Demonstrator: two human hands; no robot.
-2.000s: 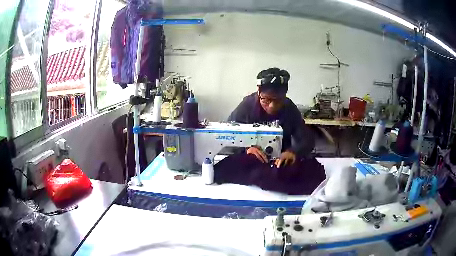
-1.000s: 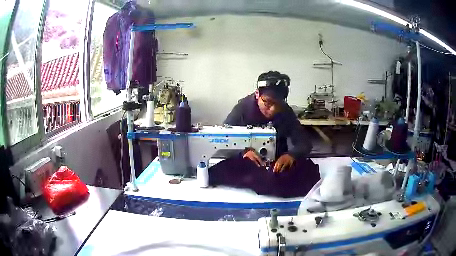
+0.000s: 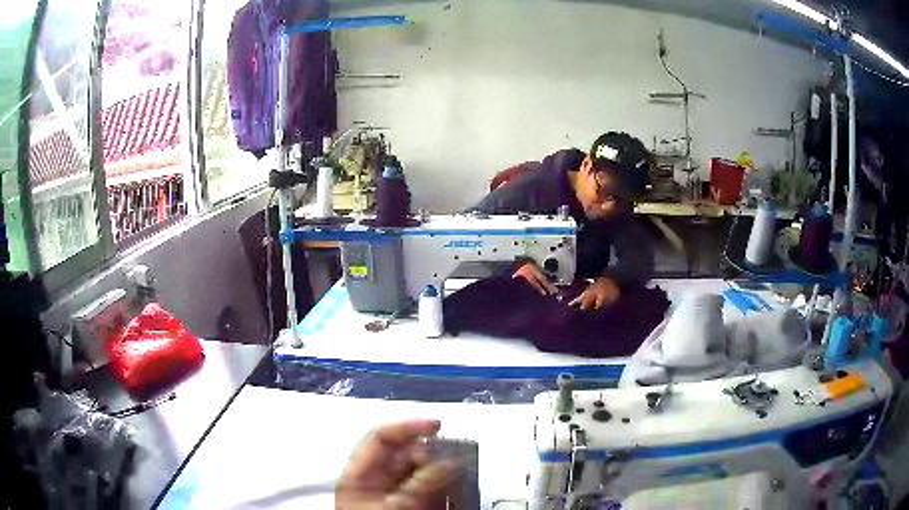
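My left hand [image 3: 394, 466] shows at the bottom centre, blurred and cut off by the lower edge. Its fingers are bent around a small grey piece [image 3: 456, 470], probably cloth, raised in front of the white tabletop [image 3: 269, 443]. The piece's lower part is cut off. My right hand is not in view. The near white sewing machine [image 3: 688, 423], with a blue stripe, stands to the right of my left hand. Its needle area is not visible.
A grey garment pile [image 3: 713, 334] lies behind the near machine. Opposite, a person [image 3: 608, 219] guides dark purple cloth [image 3: 558, 317] at another machine [image 3: 468, 249]. A red bag [image 3: 154, 349] lies on the dark side table [image 3: 227, 374] at left.
My left hand has come into view at the bottom with the grey piece. The view has shifted slightly, and the person opposite leans further to the right.
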